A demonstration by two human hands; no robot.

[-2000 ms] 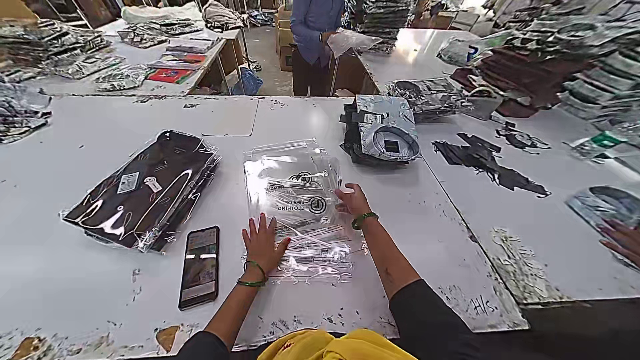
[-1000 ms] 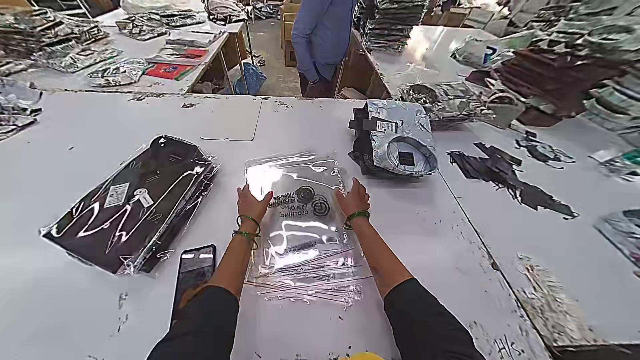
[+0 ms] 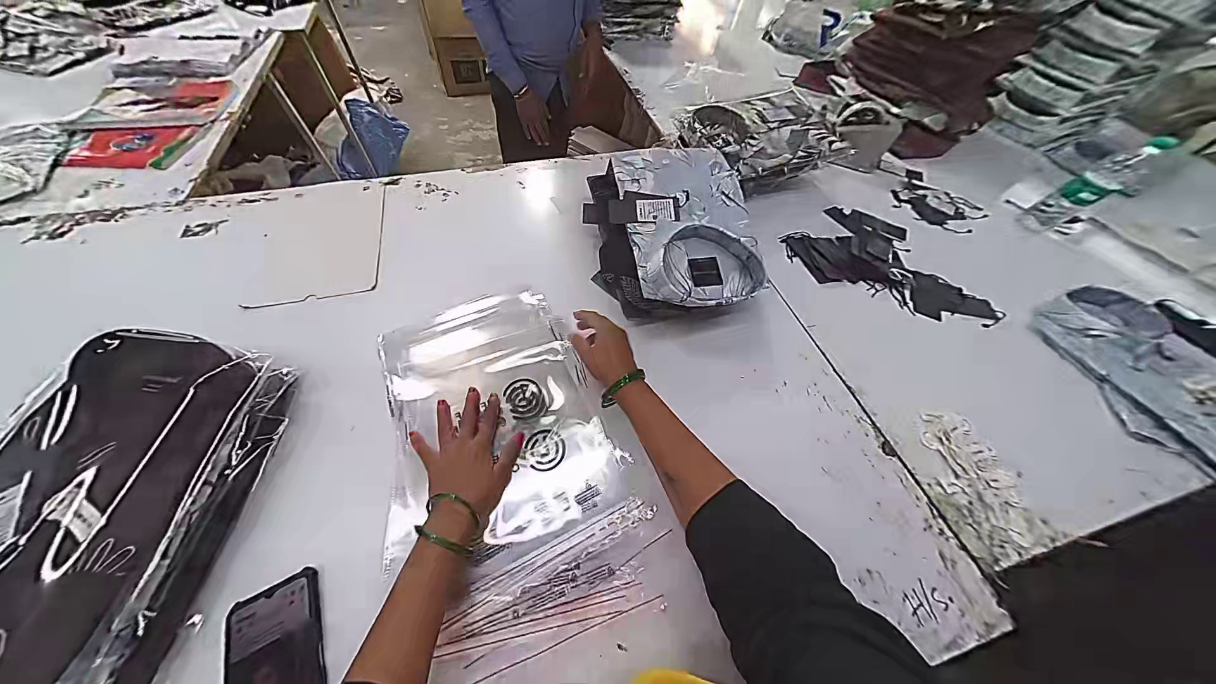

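A stack of clear plastic garment bags (image 3: 560, 494) with dark round prints lies flat on the white table in front of me. My left hand (image 3: 465, 461) rests palm down on it, fingers spread. At its upper right edge is my right hand (image 3: 603, 351), fingers bent; whether they pinch the plastic cannot be told. Beyond the right hand sit folded light grey collared shirts (image 3: 679, 237) with dark tags. Dark garments in clear bags (image 3: 123, 456) lie at the left, and a smartphone (image 3: 275, 632) is at the near left.
Black tags with strings (image 3: 893, 266) lie right of the shirts. A folded blue-grey garment (image 3: 1130, 351) and a plastic bottle (image 3: 1102, 180) are farther right. Garment stacks (image 3: 931, 57) fill the back right. A person in a blue shirt (image 3: 532, 47) stands behind the table.
My left hand has moved from the left edge of the bags onto their printed middle. My right hand remains by the right edge. The other person's arm now hangs down, away from the plastic held earlier.
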